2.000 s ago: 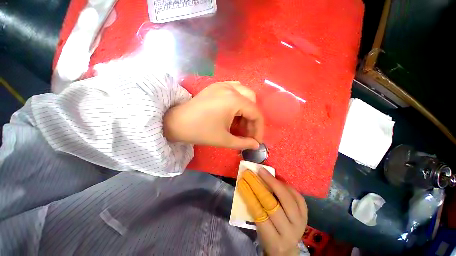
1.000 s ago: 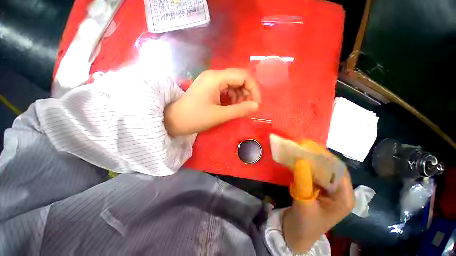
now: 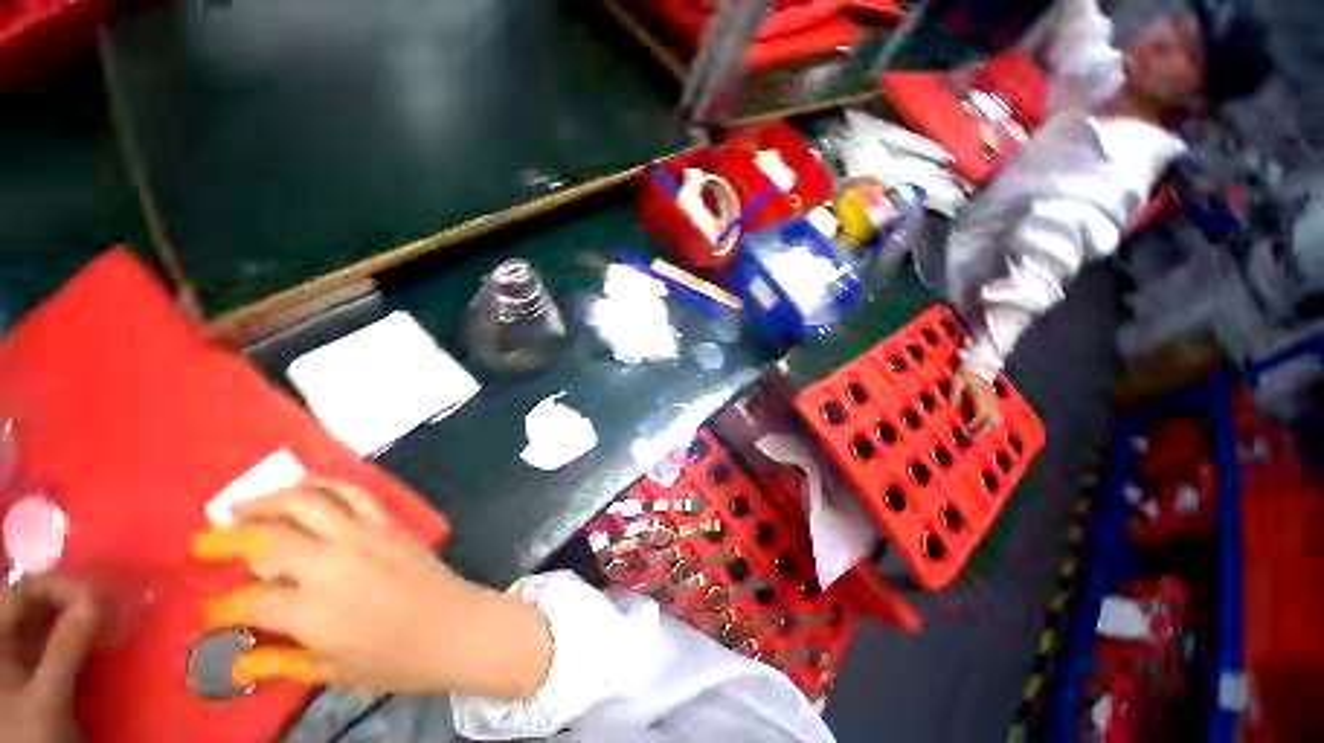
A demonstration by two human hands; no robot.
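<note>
The red work mat (image 3: 131, 378) lies at the left of the view. A round grey watch head (image 3: 221, 662) with a thin rim lies on it near the lower left. My right hand (image 3: 349, 588) is palm down, with orange finger cots. Its lowest cot is at the watch head's right edge. A white card (image 3: 257, 485) shows under the far fingers; the hand hides whether it is gripped. My left hand (image 3: 44, 653) is blurred and cut off by the left edge, its visible fingers apart with nothing seen in them. A pale round patch (image 3: 35, 534) shows above it.
Beyond the mat are a white wipe (image 3: 381, 380), a clear bottle (image 3: 517, 317), a crumpled tissue (image 3: 558, 433), red bins (image 3: 683, 218) and a blue container (image 3: 796, 283). Below are red watch trays (image 3: 697, 559). Another person's hand (image 3: 979, 402) is on a tray (image 3: 929, 443) at the right.
The view has swung right, bringing trays, bins and another person into sight. My right hand has moved from beside the watch head, card raised, to over the mat at the watch head's edge.
</note>
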